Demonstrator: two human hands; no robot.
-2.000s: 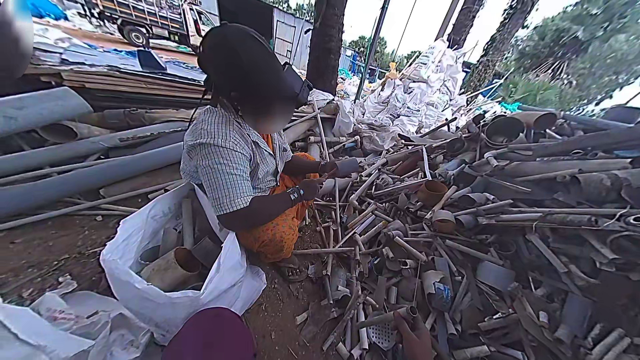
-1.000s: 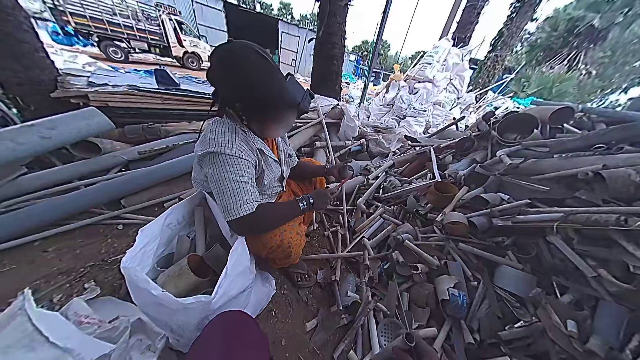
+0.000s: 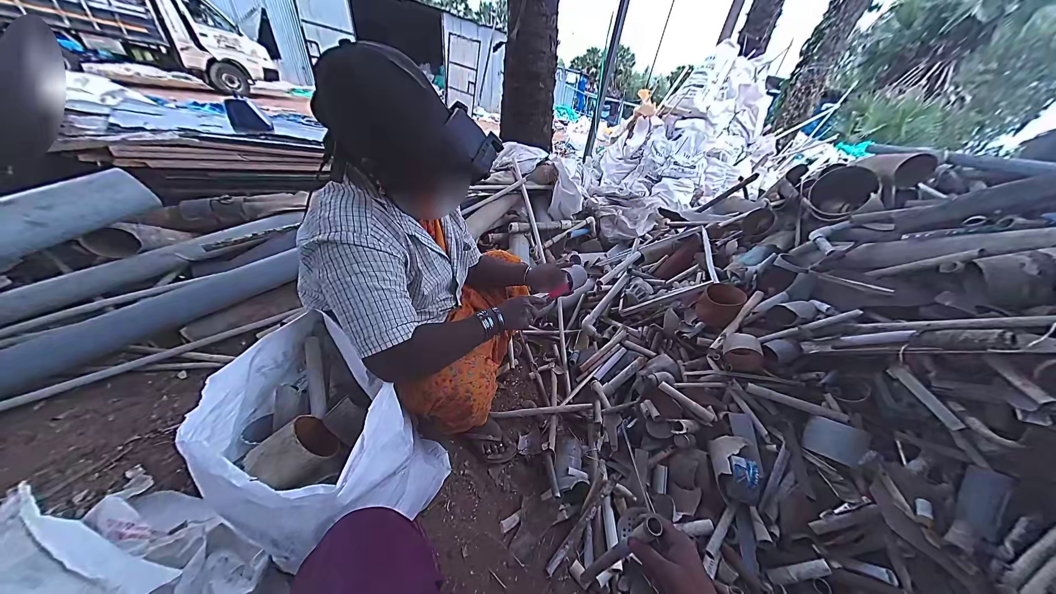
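At the bottom edge, right of centre, my right hand (image 3: 672, 563) holds a short grey plastic pipe (image 3: 620, 551) by its open end, low over the heap of scrap pipes (image 3: 693, 396). My left hand is out of view. A white woven sack (image 3: 396, 474) with cut pipe pieces (image 3: 297, 450) inside stands open-mouthed to the left, beside my clothed knee (image 3: 370, 554).
A co-worker (image 3: 371, 264) in a checked shirt sits beyond the sack, handling a pipe fitting (image 3: 572, 280). Long grey pipes (image 3: 165, 322) lie at left, white sacks (image 3: 676, 157) are piled behind, and a truck (image 3: 214, 45) stands at back left.
My right hand was at a perforated piece in the heap two seconds ago; now it holds a short pipe. The co-worker's hands remain together in front of their body.
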